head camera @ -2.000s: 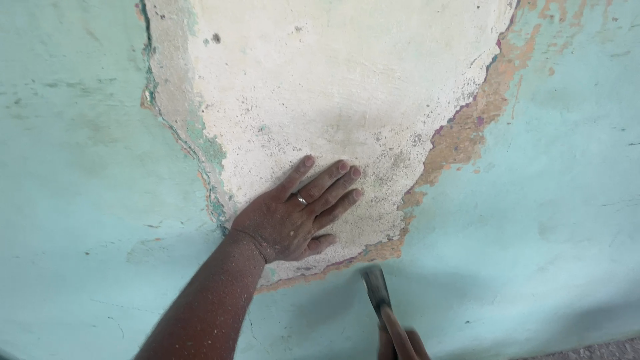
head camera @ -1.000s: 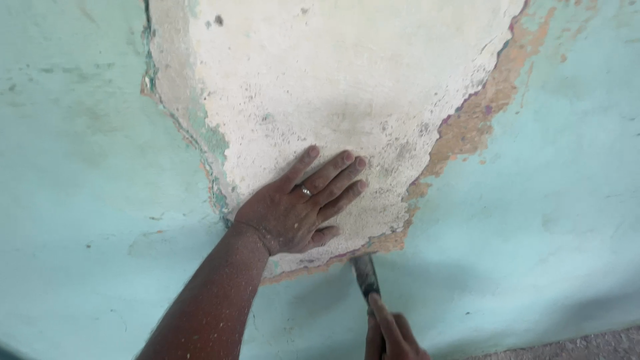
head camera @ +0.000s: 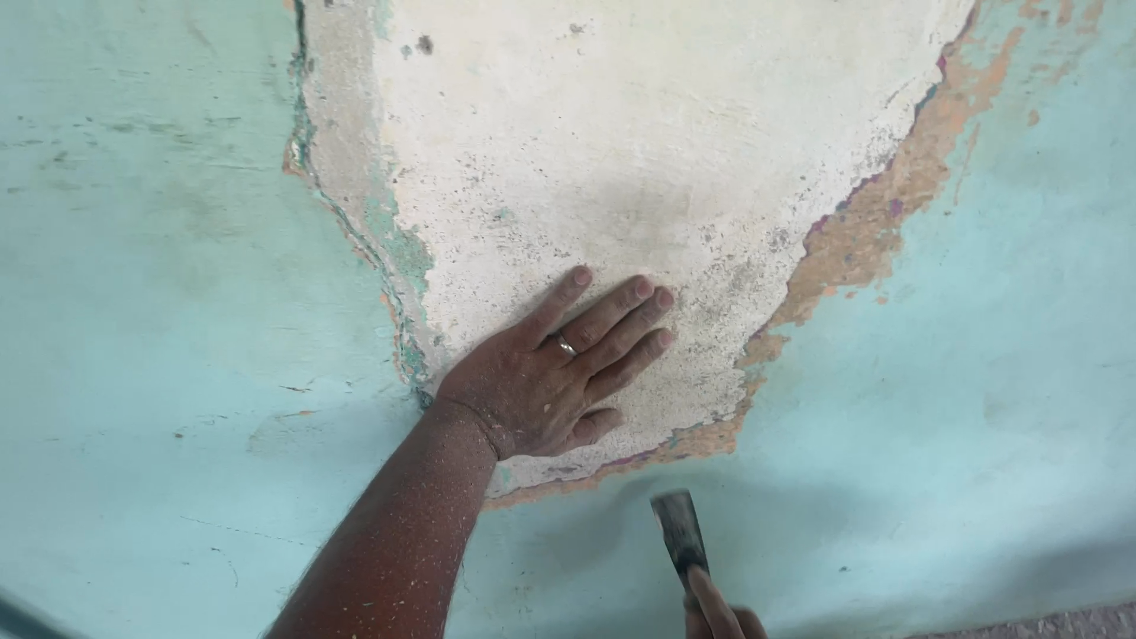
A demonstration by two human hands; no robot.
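My left hand (head camera: 541, 382), with a silver-coloured ring on one finger, lies palm down on the bare white patch (head camera: 621, 177) of the wall, its fingers spread and nothing held. At the bottom, my right hand (head camera: 719, 612) grips a scraper (head camera: 680, 528) with a flat, dusty metal blade; the handle is mostly hidden by the fingers and the frame edge. The blade tip points up, a little below the ragged lower rim of the patch, over turquoise paint (head camera: 958, 444). A brownish-orange band (head camera: 852, 248) of exposed undercoat runs along the patch's right and lower edges.
A cracked, chipped edge (head camera: 355, 231) runs down the patch's left side, with turquoise painted wall (head camera: 160, 293) beyond it. A rough greyish strip (head camera: 1047, 621) shows at the bottom right corner. A dark narrow edge (head camera: 31, 617) crosses the bottom left corner.
The scraper in my right hand moved up to the patch's lower rim one second ago and is now back below it. My left hand has stayed pressed on the wall.
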